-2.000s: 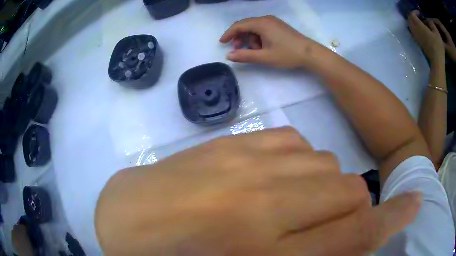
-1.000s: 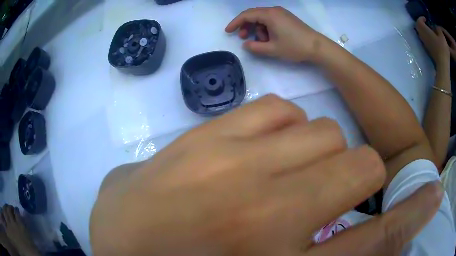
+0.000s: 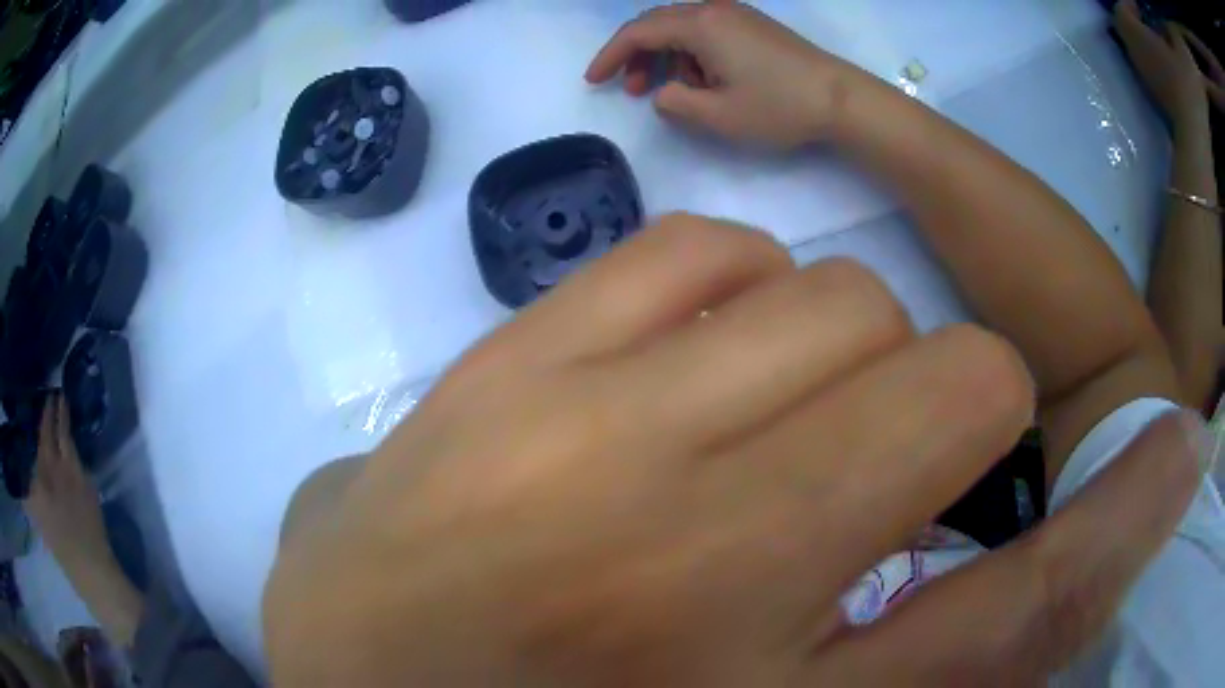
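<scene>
A dark rounded-square housing [image 3: 524,249] stands open side up, showing a round centre boss with a hole. My left hand [image 3: 631,497] is very large and close to the camera, back towards me, and hides the housing's lower right part. Its fingers are curled, and whatever is under them is hidden. My right hand [image 3: 759,74] is above and right of the housing, fingers bent with a gap to the thumb, and no object shows in it. A dark parts cup [image 3: 352,155] with several pale round pieces stands left of the housing.
Several dark housings [image 3: 110,276] cluster at the left edge. Another person's hand [image 3: 65,497] is beside them. Another person's arm [image 3: 1189,202] with a bracelet is at the far right. White sheeting [image 3: 229,363] with shiny tape covers the bench. A small pale scrap [image 3: 914,70] lies beyond my right forearm.
My left hand shows slightly higher and now covers part of the housing. At the left edge, another person's hand has moved up to the dark housings. My right hand keeps nearly the same pose.
</scene>
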